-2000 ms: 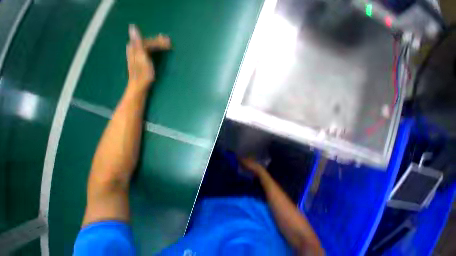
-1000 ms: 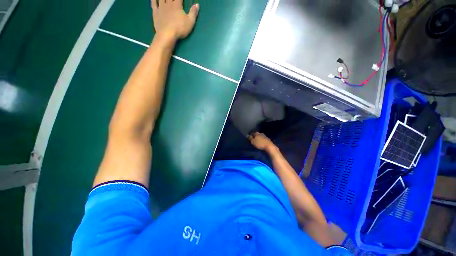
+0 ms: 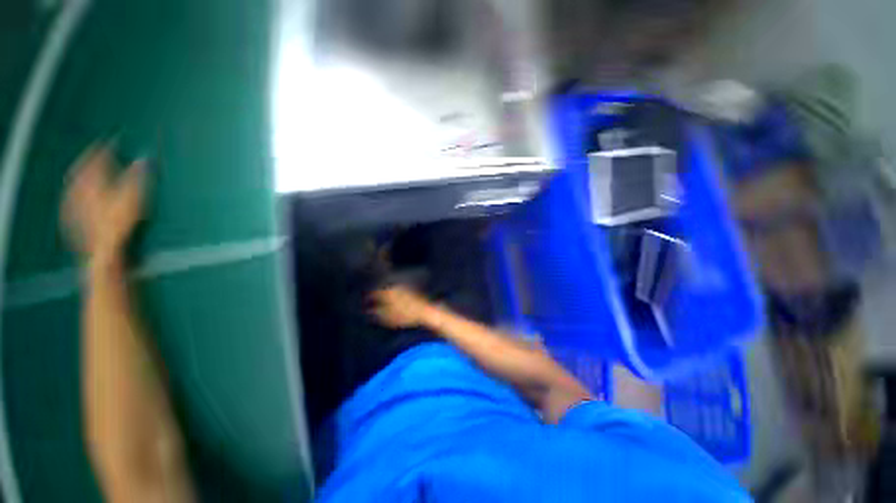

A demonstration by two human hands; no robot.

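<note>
The frame is heavily blurred. My left hand (image 3: 103,201) is over the green conveyor belt (image 3: 211,334) at the left, fingers apart, with nothing seen in it. My right hand (image 3: 401,307) is low in the dark space below the front edge of the light box (image 3: 373,128). Its fingers are too blurred to tell whether they hold anything. The light box top glares white, with small blurred wires near its front edge.
A blue plastic crate (image 3: 727,265) stands right of the light box. A white-bordered solar panel (image 3: 634,185) and another panel (image 3: 660,267) lie in it. At the far right, a blurred person (image 3: 786,216) shows beyond the crate.
The view has swung to the right, so the light box and crate appear further left. My left hand appears lower and further left over the belt. My right hand is still below the light box.
</note>
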